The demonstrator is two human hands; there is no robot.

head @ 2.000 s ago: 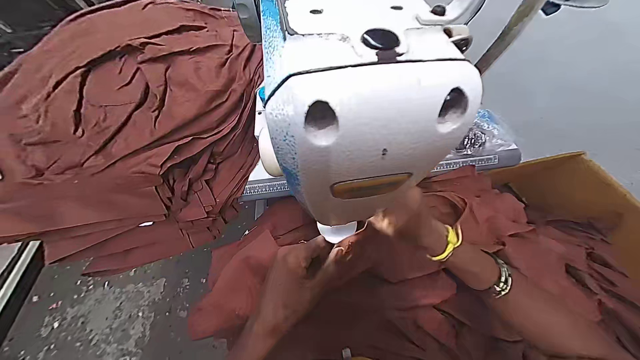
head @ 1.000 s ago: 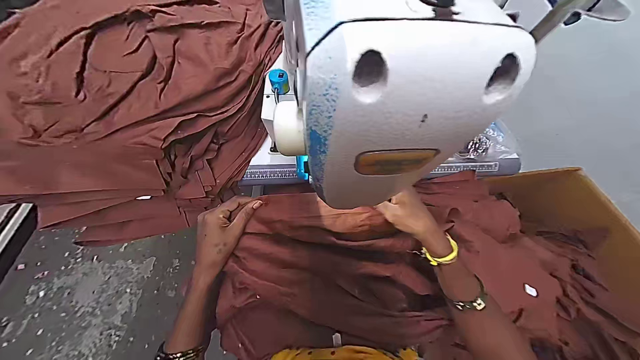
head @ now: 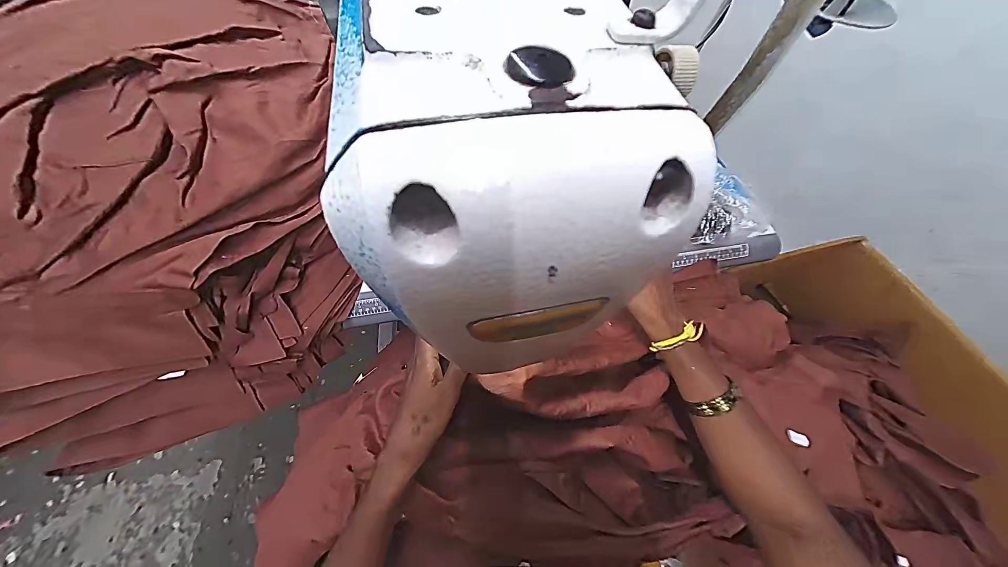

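The white head of an industrial sewing machine (head: 512, 197) fills the upper middle of the view. Reddish-brown fabric (head: 583, 386) lies bunched under and in front of it. My left hand (head: 435, 378) is at the lower left edge of the head, on the fabric, its fingertips hidden behind the machine. My right hand (head: 655, 303) is at the head's lower right side beside the same fabric, its fingers also hidden. A yellow band and a patterned bracelet circle my right wrist and forearm. The needle area is out of sight.
A large heap of matching brown fabric (head: 157, 197) lies at the left. To the right, a cardboard box (head: 906, 299) holds more brown cloth. A clear plastic bag (head: 728, 209) rests on the machine bed behind the head. The speckled floor (head: 118, 512) shows at the lower left.
One second ago both hands showed at the fabric's upper edge, left of and below the head; now their fingers are behind the head. The view has shifted.
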